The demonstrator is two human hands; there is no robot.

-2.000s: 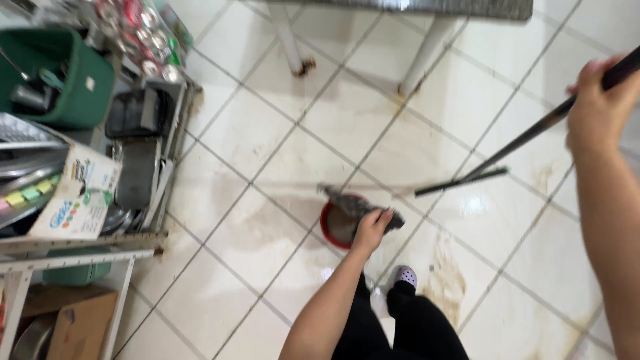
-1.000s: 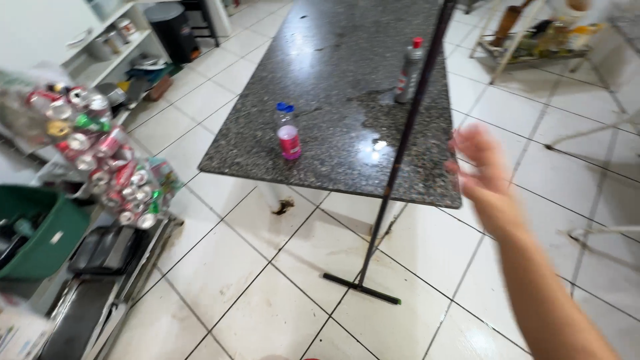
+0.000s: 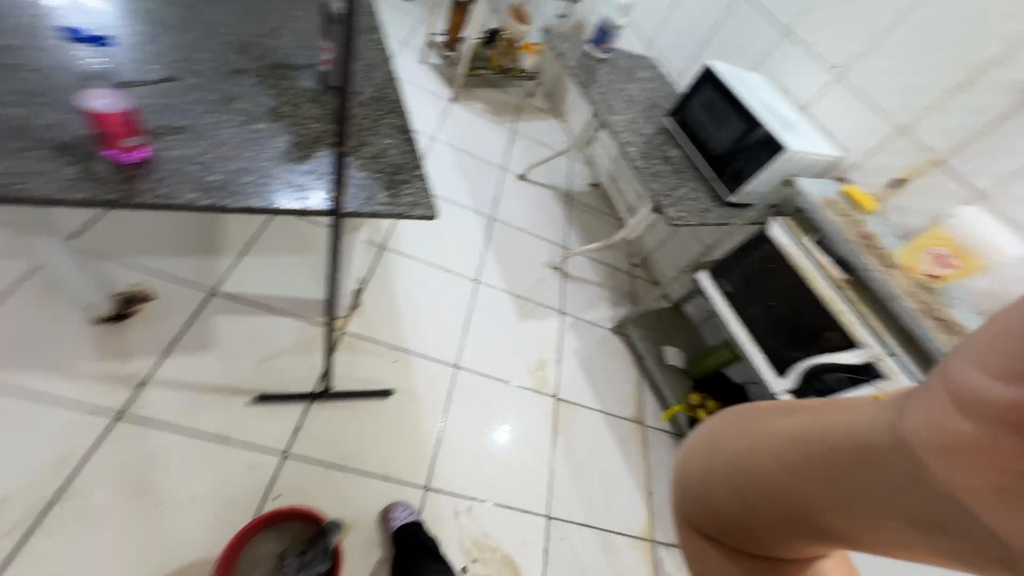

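Observation:
My right arm is bent across the lower right, with blurred skin that looks like my right hand (image 3: 988, 408) cut off at the right edge; its fingers are hidden. My left hand is out of view. A floor squeegee (image 3: 334, 296) stands upright against the edge of the granite-topped table (image 3: 240, 172), its black blade flat on the tiles and no hand on it. At the bottom, a dark grey wet cloth (image 3: 312, 554) hangs over the rim of a red bucket (image 3: 240, 544) holding murky water. My shod foot (image 3: 400, 514) is beside the bucket.
A pink-labelled bottle (image 3: 116, 124) and a second bottle (image 3: 326, 48) stand on the table. Along the right wall are a granite counter (image 3: 624, 112) with a microwave (image 3: 744, 132), an oven (image 3: 784, 304) and a low shelf (image 3: 652, 344). Brown stains mark the tiled floor (image 3: 512, 360).
Two seconds ago my left hand held the grey cloth at the bucket and my right held the squeegee pole. The pole was let go, and my right arm is now bent at the right. The view has swung right.

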